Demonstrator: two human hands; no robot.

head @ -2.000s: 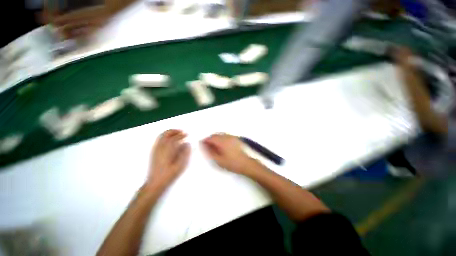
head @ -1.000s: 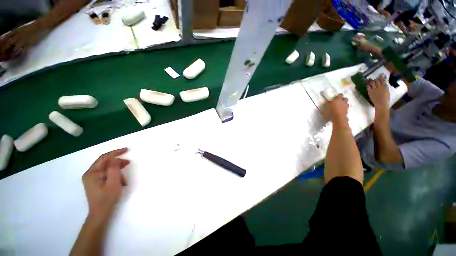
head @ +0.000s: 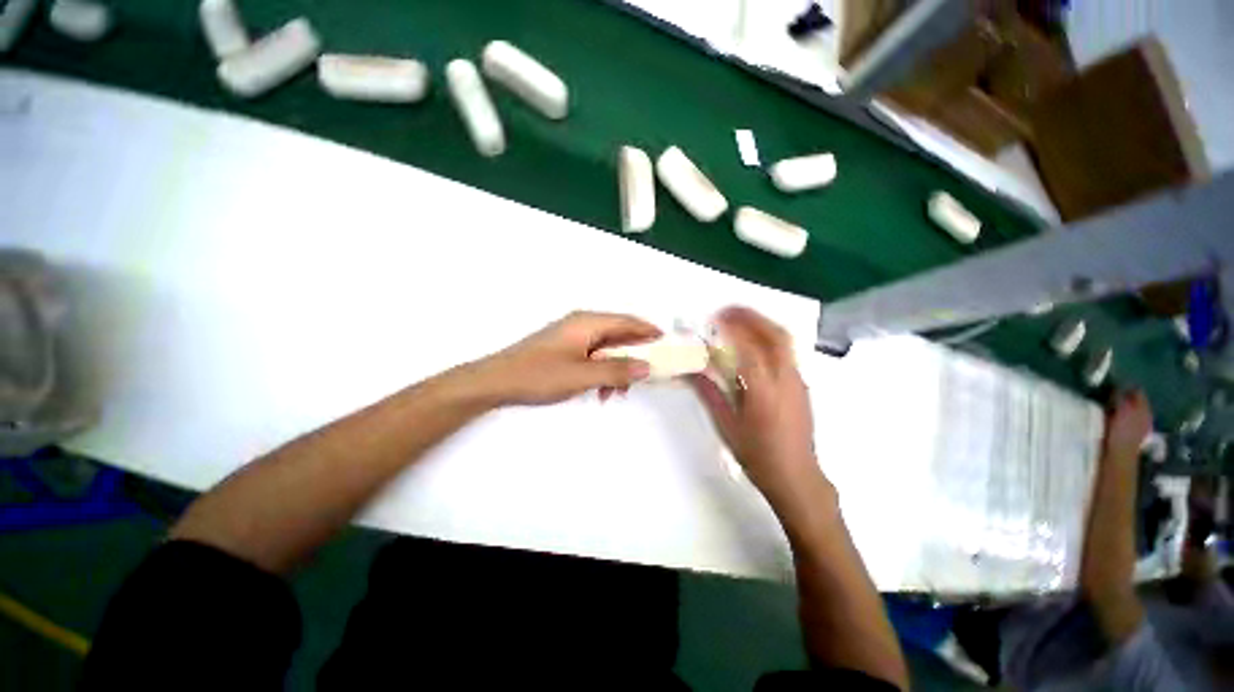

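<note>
A cream oblong plastic housing (head: 673, 357) is held above the white bench (head: 338, 257), in front of me. My left hand (head: 575, 360) is closed on the housing's left end, thumb on the near side and fingers on the far side. My right hand (head: 761, 392) is at the housing's right end, blurred, fingers bent around something small and pale yellowish that I cannot make out. Whether the right fingers grip the housing itself cannot be told. The black-handled tool is not visible.
Several white housings lie on the green belt (head: 568, 162) beyond the bench, with a small white scrap (head: 747, 147). A grey metal upright (head: 1029, 277) stands at the right. Clear ridged sheet (head: 1008, 460) lies right, near another person's arm (head: 1112, 527). A blurred clear container (head: 34, 345) is at the left.
The view has turned. My hands, apart and without a housing one second ago, are now together at a housing. The black-handled tool seen on the bench earlier no longer shows.
</note>
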